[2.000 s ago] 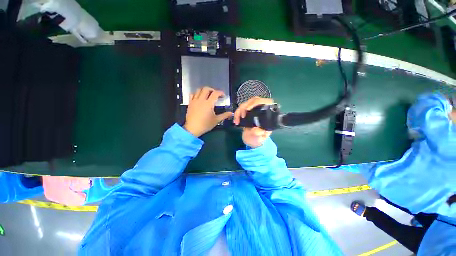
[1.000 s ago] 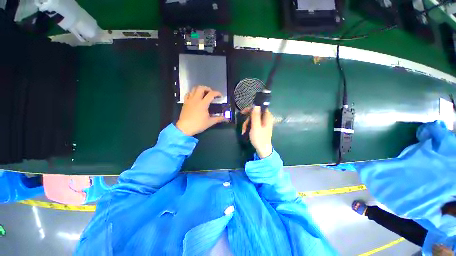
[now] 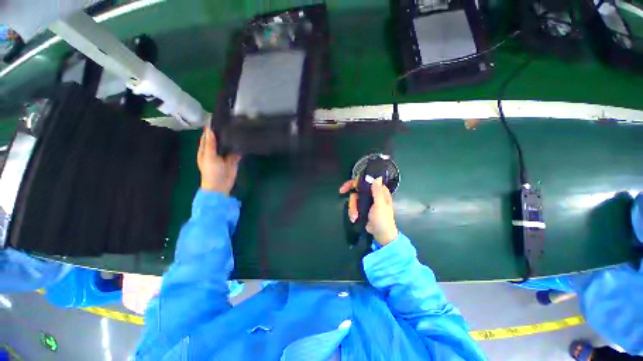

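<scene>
A black tablet unit (image 3: 268,83), with a silver panel in the middle and a circuit board at its far end, is tilted and slightly blurred over the white strip and conveyor edge. My left hand (image 3: 217,163) grips its near left corner. My right hand (image 3: 377,209) holds the black electric screwdriver (image 3: 367,189) in front of the dish. The round mesh-topped screw dish (image 3: 393,173) is partly hidden behind the screwdriver and hand. The screwdriver's bit cannot be made out.
Black stacked covers (image 3: 99,183) stand at left beside a white arm (image 3: 151,81). More units, one with a silver panel (image 3: 444,35), lie on the green conveyor (image 3: 366,70). A slim black controller (image 3: 531,225) with a cable lies at right. Another person's blue sleeve (image 3: 610,303) shows at right.
The unit has moved from the bench mat forward toward the conveyor with my left hand. My right hand stays near the dish with the screwdriver. The camera view has shifted.
</scene>
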